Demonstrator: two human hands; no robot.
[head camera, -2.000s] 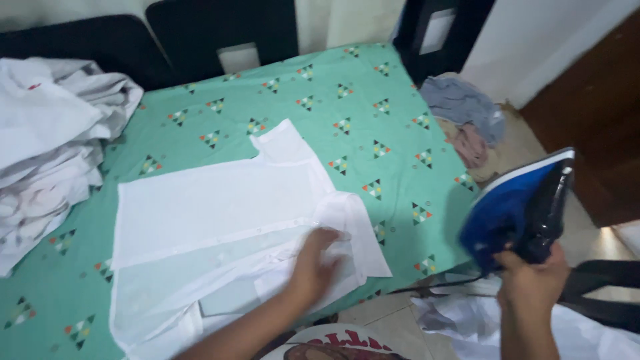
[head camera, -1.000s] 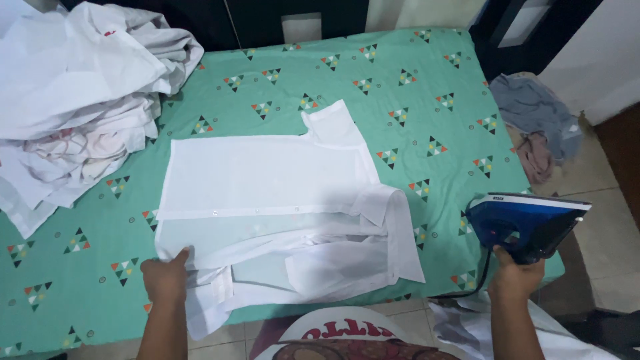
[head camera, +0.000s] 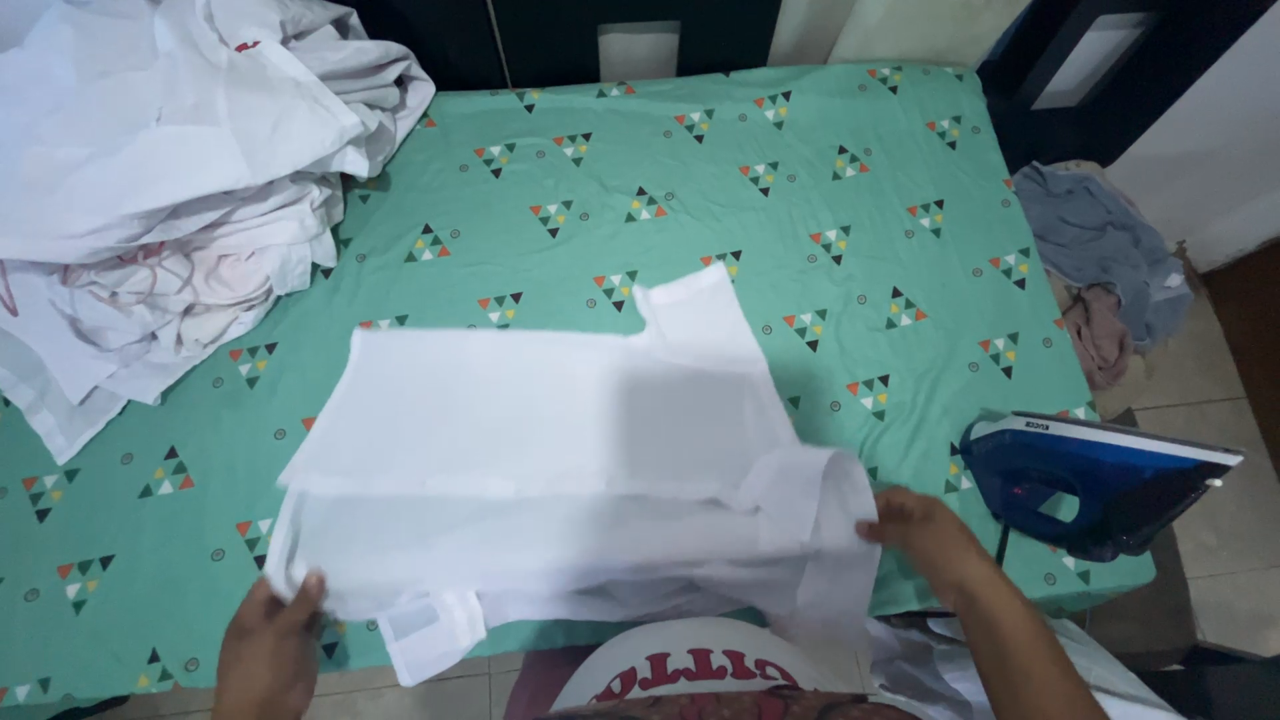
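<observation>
A white short-sleeved shirt (head camera: 500, 410) lies on the green patterned sheet, its near half lifted a little and blurred. My left hand (head camera: 275, 630) pinches its lower left edge between thumb and fingers. At the collar end, my right hand (head camera: 925, 535) grips the shirt's edge. Right of that hand, a blue clothes iron (head camera: 1090, 480) rests on its heel at the sheet's right side, its cord running down toward the near edge.
A heap of white clothes (head camera: 190, 150) covers the far left of the green sheet (head camera: 700, 180). Grey-blue and pinkish clothes (head camera: 1100, 260) lie beyond the right edge. Dark furniture (head camera: 640, 40) borders the far side. White cloth (head camera: 1040, 660) hangs or lies at the near right.
My right hand has let go of the iron and moved left to the shirt's collar end. The shirt's near half, wrinkled and partly folded earlier, is now spread wider between both hands.
</observation>
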